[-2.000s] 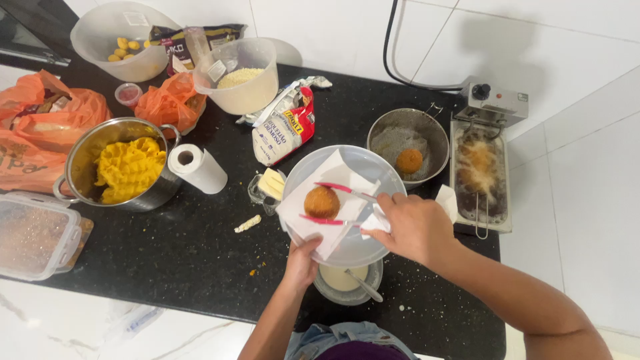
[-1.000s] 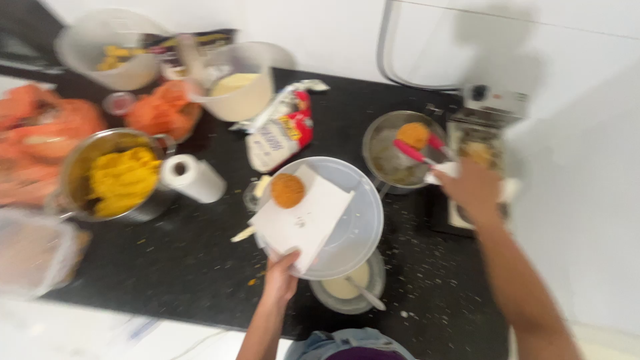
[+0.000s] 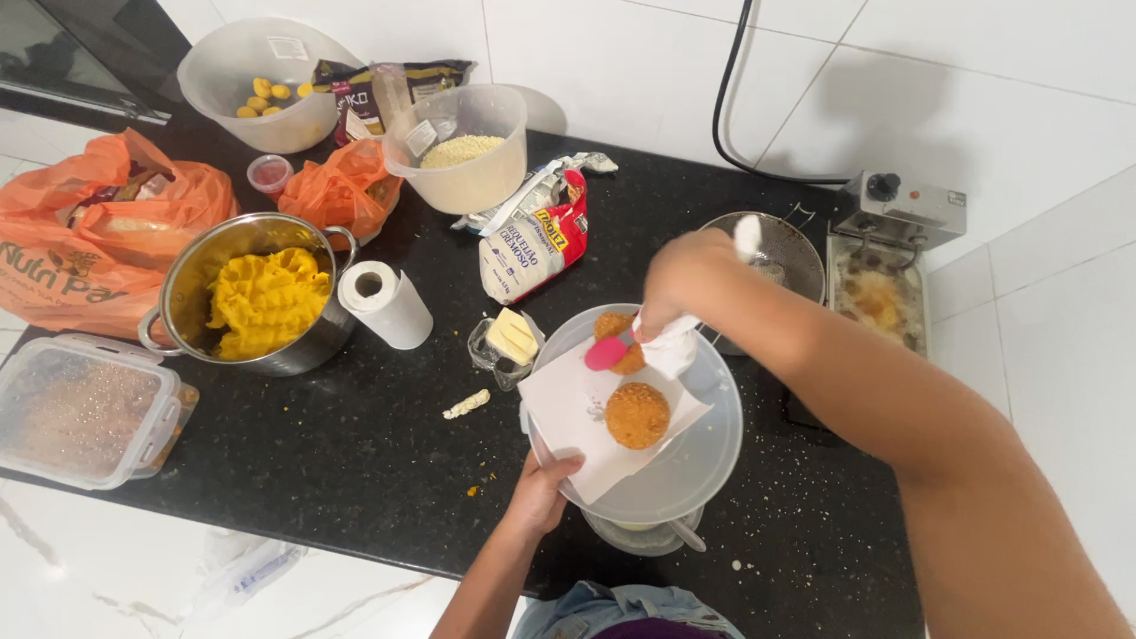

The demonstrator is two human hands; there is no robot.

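Observation:
My left hand [image 3: 540, 493] grips the near-left edge of a translucent plastic lid or shallow bowl [image 3: 701, 453], its thumb on the white paper [image 3: 568, 399] lining it. One round browned fried ball [image 3: 637, 415] rests on the paper. Just behind it is a second browned ball [image 3: 614, 327], partly covered by the pink tip of the tongs [image 3: 607, 353]. My right hand [image 3: 679, 280] holds these tongs together with a crumpled white paper towel [image 3: 670, 348]; whether the tips still pinch the ball I cannot tell. Behind my right hand, a metal strainer pan [image 3: 790, 253] is partly hidden.
An electric fryer [image 3: 923, 293] with bubbling oil stands at right. A pot [image 3: 302, 359] of yellow dough, a paper towel roll [image 3: 399, 311], butter [image 3: 513, 335], a cream cheese bag [image 3: 532, 248] and a tub of crumbs [image 3: 470, 182] are at left and back. A bowl [image 3: 643, 532] sits under the lid.
My right hand has moved from the strainer pan to the paper, bringing the second ball there with the tongs. The first ball has shifted nearer the middle of the paper.

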